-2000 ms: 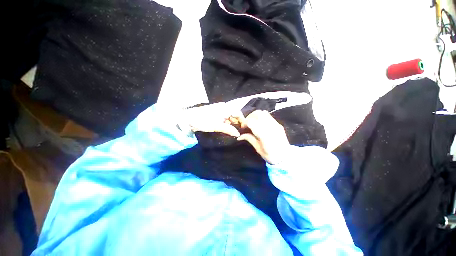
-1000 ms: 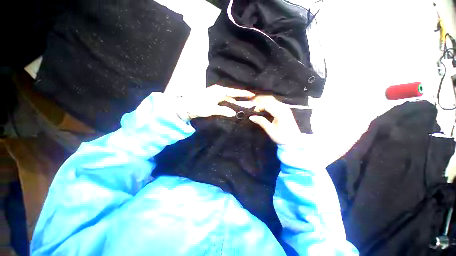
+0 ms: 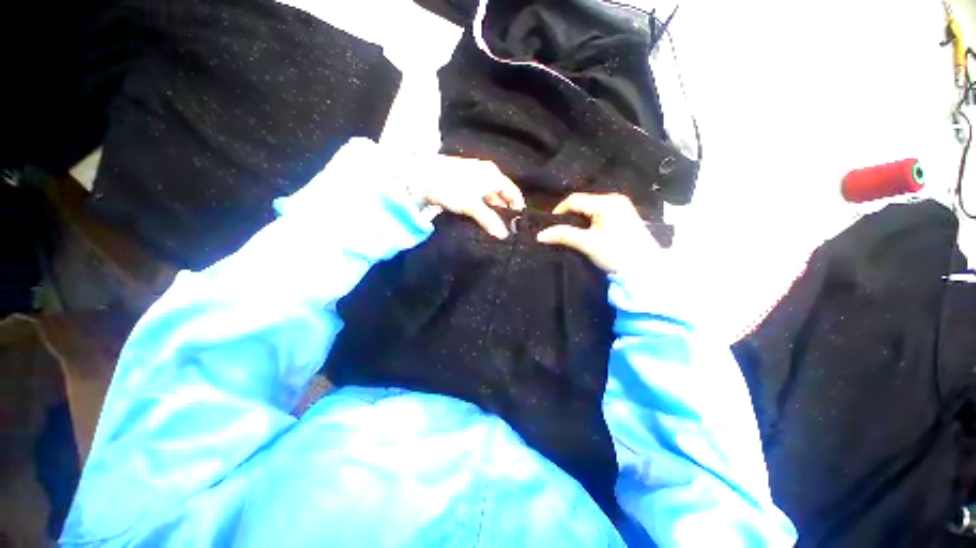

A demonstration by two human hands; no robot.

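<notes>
Black trousers (image 3: 471, 310) lie in front of me, waist edge away from me. My left hand (image 3: 473, 195) pinches the waistband just left of its middle. My right hand (image 3: 595, 229) pinches the waistband just right of it. The waist button (image 3: 516, 225) shows as a small round disc between my fingertips, with a front seam below it. Another black garment (image 3: 546, 118) lies beyond, with a pale strip along its open waist and a round button (image 3: 667, 166) at its right end.
Folded black garments (image 3: 246, 128) lie at the left. A black heap (image 3: 856, 353) is at the right, with a red thread spool (image 3: 883, 181) beyond it. The white table (image 3: 781, 96) and a thin dark cord (image 3: 961, 139) show upper right. Brown material (image 3: 102, 364) is at the left.
The trousers' pale inner waist strip was open under my hands; the waistband now lies closed. My hands have moved apart slightly on either side of the button.
</notes>
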